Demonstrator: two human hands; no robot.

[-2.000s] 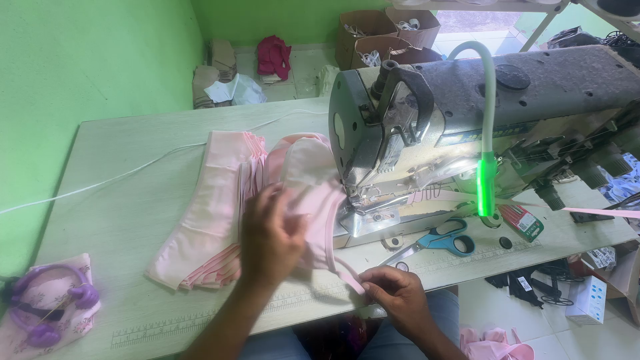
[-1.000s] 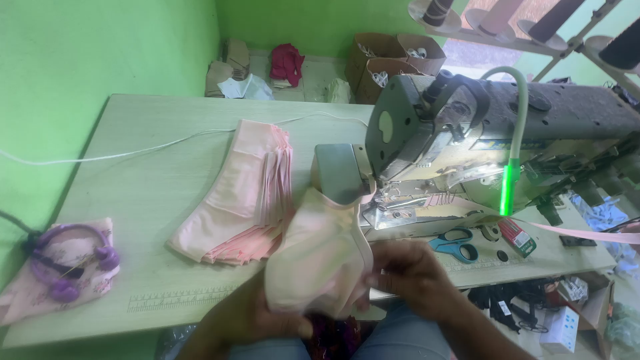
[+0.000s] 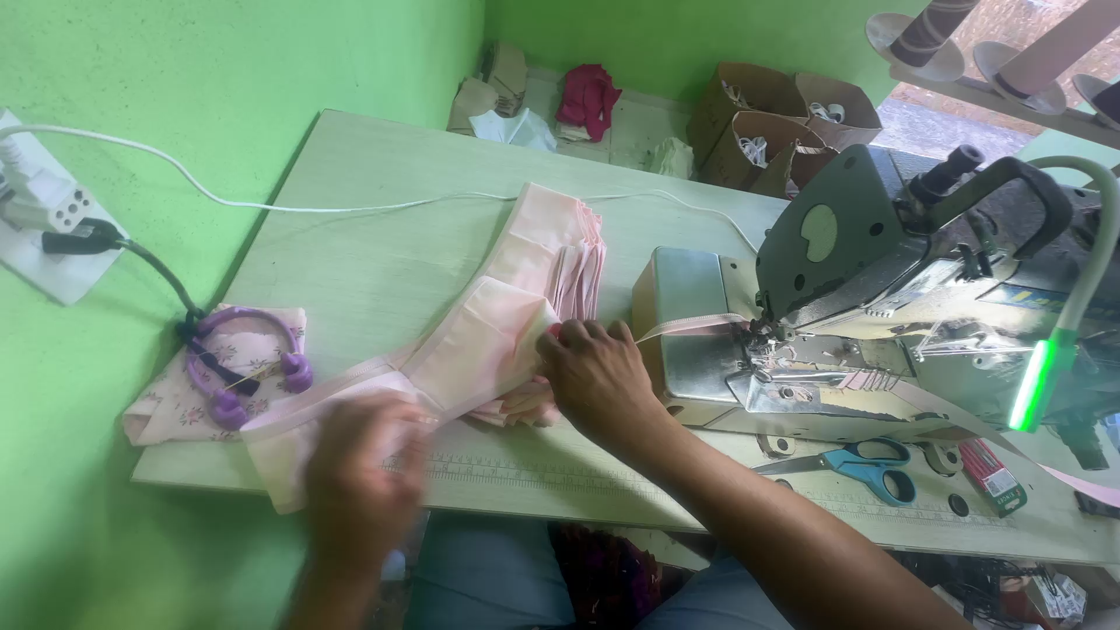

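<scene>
A pale pink fabric piece (image 3: 481,337) stretches across the left half of the table, over a stack of folded pink pieces (image 3: 577,262). My right hand (image 3: 599,372) grips its right end, beside a pink elastic band (image 3: 696,324) that runs to the needle area of the industrial sewing machine (image 3: 840,254). Blurred by motion, my left hand (image 3: 372,464) is over the fabric's left part; whether its fingers hold the cloth cannot be told. The band continues on the machine's right side.
Blue-handled scissors (image 3: 875,468) and a red needle packet (image 3: 993,477) lie right of my right arm. Purple headphones (image 3: 249,359) rest on floral cloth (image 3: 188,394) at the left. A white cable (image 3: 350,210) crosses the table (image 3: 367,157). Cardboard boxes (image 3: 752,114) stand behind on the floor.
The fabric has moved left, away from the machine, and lies spread over the stack. Both hands have moved left with it. The view has swung left.
</scene>
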